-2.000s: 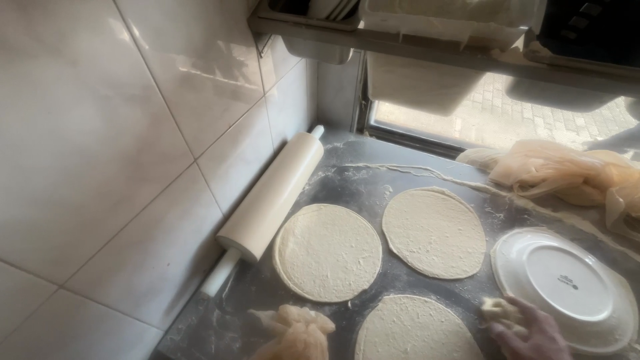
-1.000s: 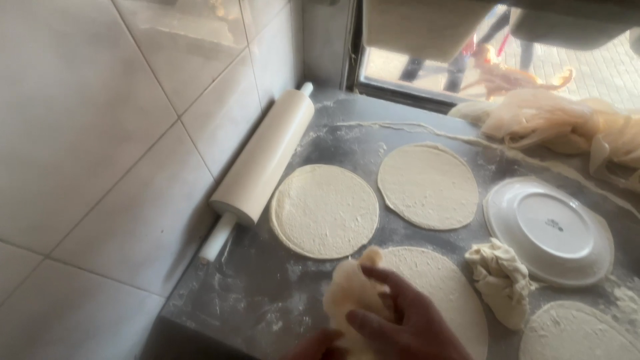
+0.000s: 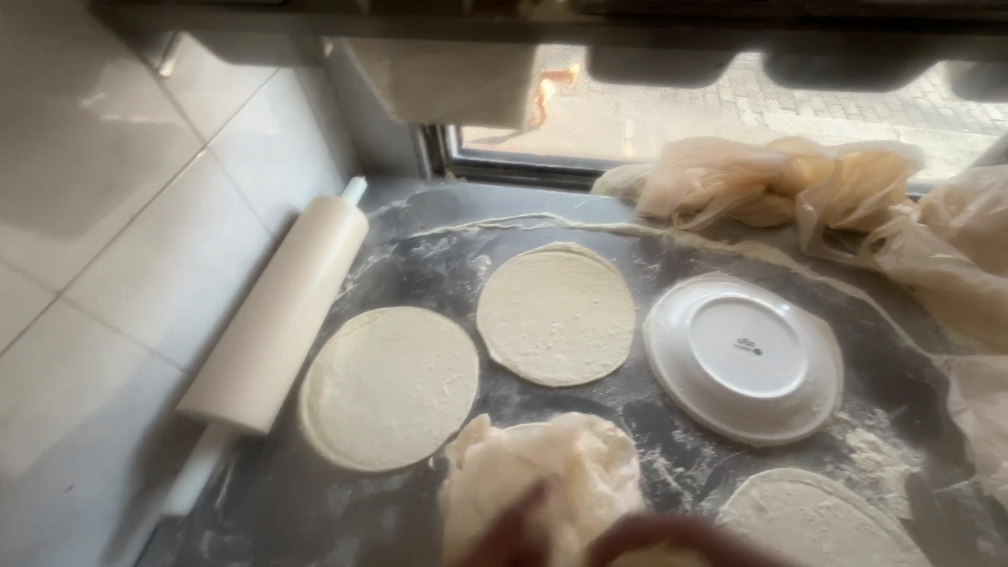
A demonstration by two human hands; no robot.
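Note:
At the bottom edge my left hand (image 3: 508, 531) is a dark blur against a thin, crumpled plastic bag (image 3: 551, 465), apparently gripping it. My right hand (image 3: 685, 535) is blurred at the bag's lower right; its fingertips and anything in them are unclear, with something pale just below. The bag hides most of a dough round. Left of it lies a stacked-looking flat dough round (image 3: 390, 390), and behind it another round (image 3: 556, 315). An upturned white plate (image 3: 744, 358) rests on dough at the right. A further round (image 3: 823, 524) is cut off at lower right.
A large rolling pin (image 3: 276, 315) lies along the tiled wall (image 3: 134, 370) at left. Crumpled plastic with contents (image 3: 780, 181) lies by the window. A thin dough strip (image 3: 551, 224) curves across the floured dark worktop (image 3: 370, 520). A shelf (image 3: 504, 24) with containers overhangs the back.
The dough lump beside the plate a second ago no longer shows there. My right hand was at that lump two seconds ago, then on the bag. The bag now lies over the middle round.

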